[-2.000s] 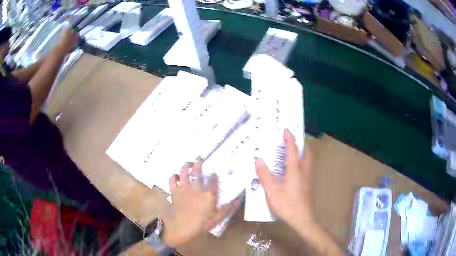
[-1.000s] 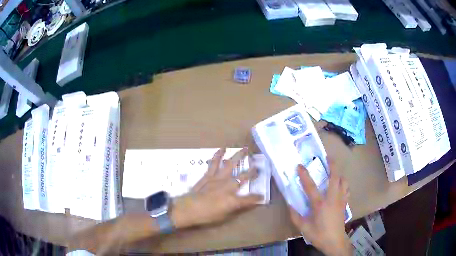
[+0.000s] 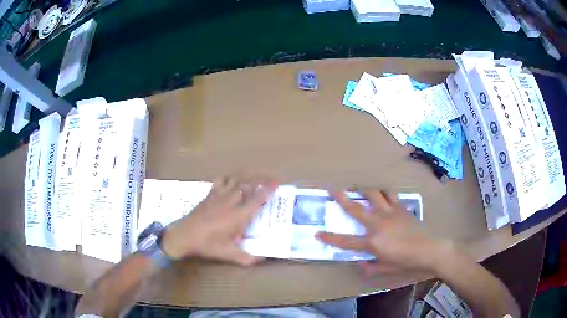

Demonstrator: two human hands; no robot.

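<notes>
A long white retail carton (image 3: 171, 200) lies flat along the table's front, its right part hidden under my left hand. My left hand (image 3: 227, 220) spans the carton near its right end, thumb at the near edge and blurred fingers at the far edge. A white inner tray with shaped hollows (image 3: 309, 212) lies lengthwise, in line with the carton, its left end at my left hand. My right hand (image 3: 388, 233) holds the tray from above, fingers spread over it. Whether the tray's left end is inside the carton is hard to tell.
White cartons overlap at left (image 3: 102, 180) and right (image 3: 497, 136). Leaflets (image 3: 398, 105) lie on blue packets (image 3: 440, 146), beside a black cable (image 3: 429, 163). A small blue-purple square (image 3: 307, 80) lies alone. A dark-green belt (image 3: 205, 31) runs behind, carrying white boxes.
The tray has moved left and turned from slanted to lengthwise with the carton. My left hand has moved left along the carton. Earlier, both hands were at a group of white cartons.
</notes>
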